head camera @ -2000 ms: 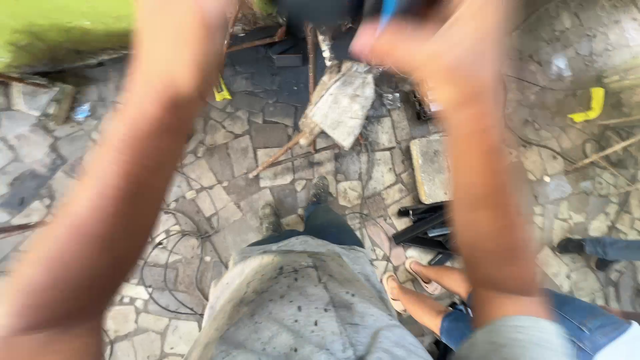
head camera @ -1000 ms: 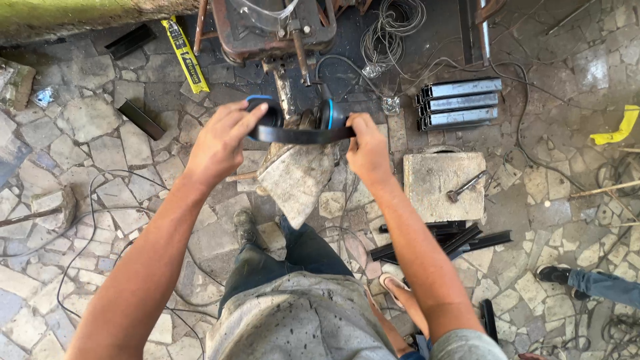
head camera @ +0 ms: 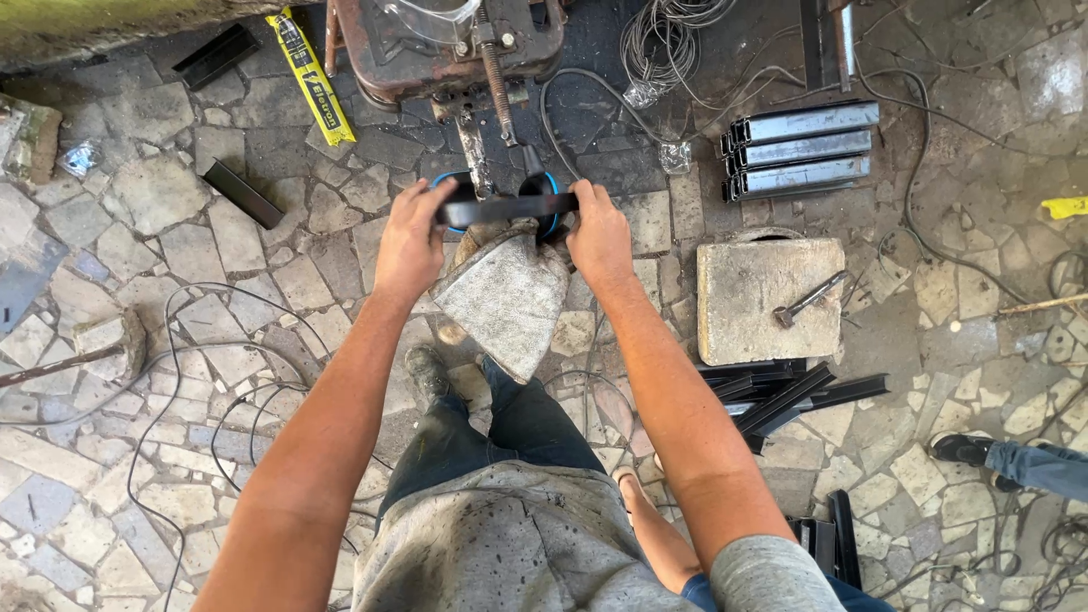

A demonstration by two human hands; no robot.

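Both my hands hold a pair of black earmuffs with blue rims (head camera: 508, 209) by opposite sides, above a pale worn cloth or leather piece (head camera: 510, 297). My left hand (head camera: 414, 234) grips the left side, and my right hand (head camera: 602, 229) grips the right. Just beyond the earmuffs stands a rusty metal machine or stand (head camera: 459, 59) with a threaded rod (head camera: 496, 81). Clear safety glasses or a visor (head camera: 429, 10) seem to lie on top of it. The earmuffs partly hide the thing beneath them.
A hammer (head camera: 807, 299) lies on a concrete slab (head camera: 765, 331). Stacked steel channels (head camera: 799, 144), loose black profiles (head camera: 786, 395), a coil of wire (head camera: 667, 42) and a yellow packet (head camera: 311, 76) surround the machine. Cables (head camera: 174, 374) cross the stone floor. Other people's legs (head camera: 659, 535) are at the lower right.
Two seconds ago my hands were blurred at the top edge; they are lower in view now. Since one second ago, both hands have stayed on the earmuffs, whose band has turned.
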